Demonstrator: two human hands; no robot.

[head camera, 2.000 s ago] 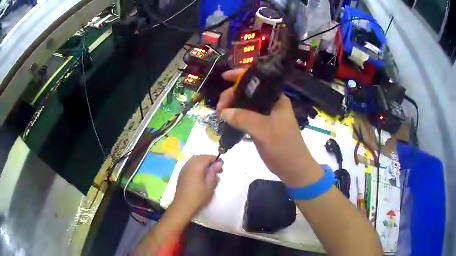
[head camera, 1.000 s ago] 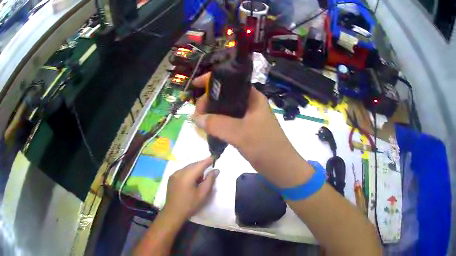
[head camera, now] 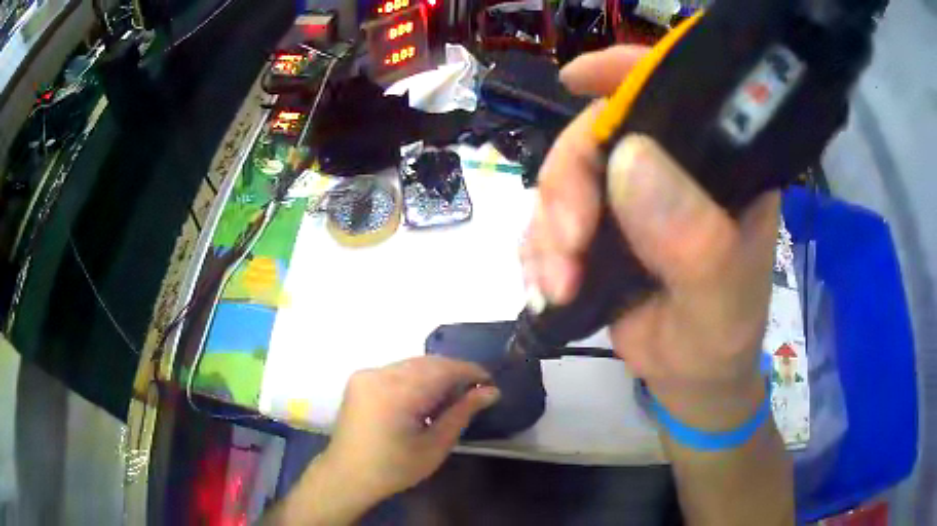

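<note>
The black housing (head camera: 517,399) lies flat on the white bench surface near its front edge. My right hand (head camera: 673,241) is shut on the black electric screwdriver (head camera: 709,134), which has a yellow-orange strip and a white label. Its slim tip points down at the housing's upper part; whether it touches is not clear. My left hand (head camera: 396,426) is over the housing's left side, thumb and fingers pinched. Tiny bright specks that look like screws show at its fingers. The fingers hide part of the housing.
A round dish of small metal parts (head camera: 362,205) and a square clear dish with dark and silvery contents (head camera: 436,190) stand behind the housing. Red digital displays (head camera: 394,31) are at the back. A blue bin (head camera: 863,339) is at the right, a green belt at the left.
The screwdriver and my right hand have come down and right, nearer the camera, with the tip now over the housing. My left hand has moved onto the housing's left side. The view has shifted.
</note>
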